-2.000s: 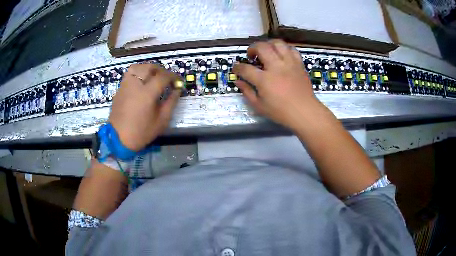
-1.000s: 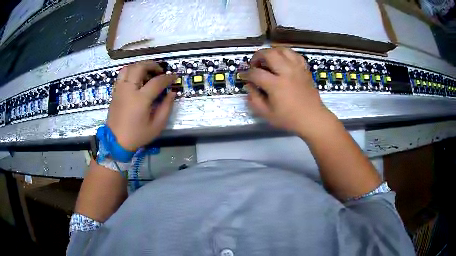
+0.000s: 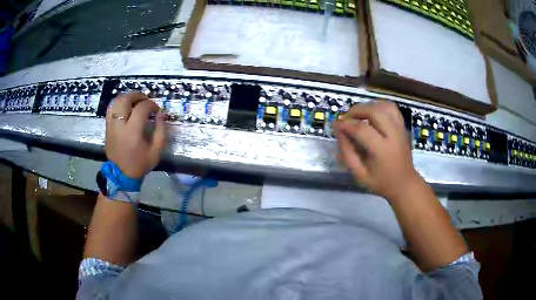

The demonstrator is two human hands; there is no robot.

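A circuit board panel with yellow-topped transformers (image 3: pixel 295 113) lies in the track right of centre. My right hand (image 3: pixel 376 143) is over its right part, thumb and fingers close together; whether it holds anything is hidden. Left of a plain black rectangle (image 3: pixel 243 106) lies a panel without yellow squares (image 3: pixel 203 104). My left hand (image 3: pixel 134 132) is over that panel's left end, fingers curled and somewhat blurred; I cannot tell if something is in them. A blue wrist strap (image 3: pixel 119 178) is on my left wrist.
A silver rail (image 3: pixel 235 145) runs along the near side of the panels. Behind are two cardboard trays (image 3: pixel 272 69) (image 3: pixel 435 94) with white lining and rows of yellow-topped parts at their far ends. More panels continue left and right. A white fan (image 3: pixel 525 22) is at far right.
The view has shifted, so tray rows now show. My left hand has moved away from the yellow-topped panel to the left panel. My right hand stays over the yellow-topped panel, now at its right part.
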